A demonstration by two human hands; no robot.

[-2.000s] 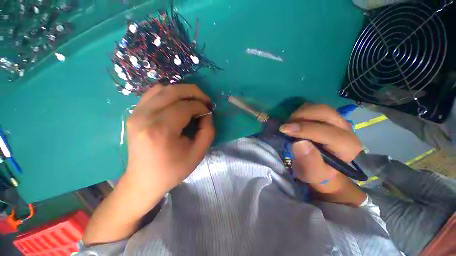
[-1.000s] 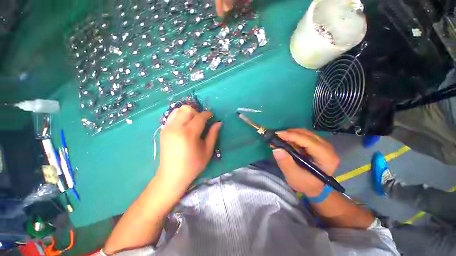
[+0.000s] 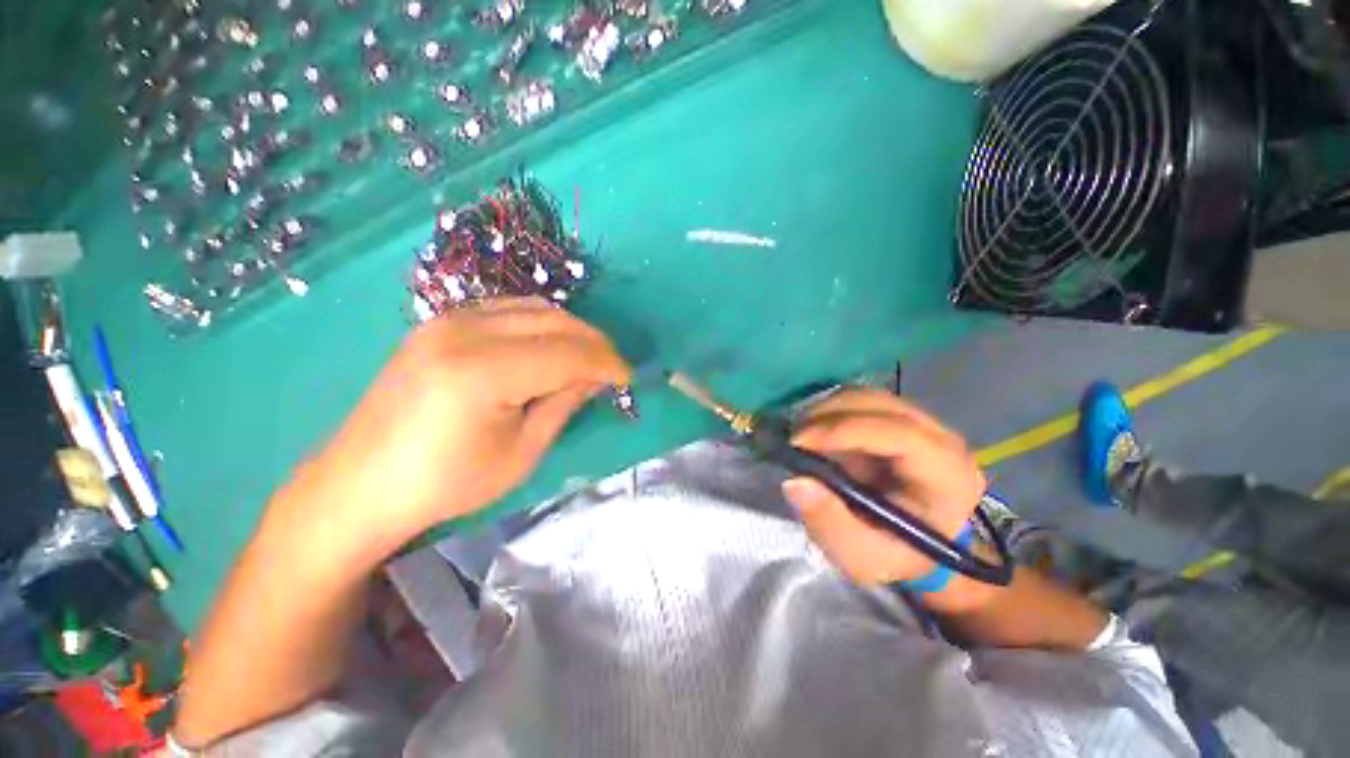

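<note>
My left hand point(image 3: 481, 400) pinches a small dark and silvery assembly point(image 3: 626, 398) between thumb and fingertips, low over the green mat. My right hand point(image 3: 885, 481) holds a black soldering iron point(image 3: 874, 504) like a pen. Its thin tip points left, a short gap from the assembly. The heap of red and black lead wires point(image 3: 504, 252) with white round ends lies just beyond my left hand, which partly covers its near side. Whether a wire is also in my left fingers, I cannot tell.
A clear blister tray point(image 3: 356, 222) of shiny assemblies lies beyond the heap. A short silvery strip point(image 3: 730, 237) lies on the mat. A fume extractor fan point(image 3: 1059, 170) and white tub point(image 3: 985, 30) stand at the right. Pens point(image 3: 126, 444) lie at left. A person's blue shoe point(image 3: 1105, 440) shows at right.
The view has shifted between frames. Since one second ago, my left hand has moved off the wire heap and now holds the assembly, which lay on the mat. The iron's tip is closer to my left fingers.
</note>
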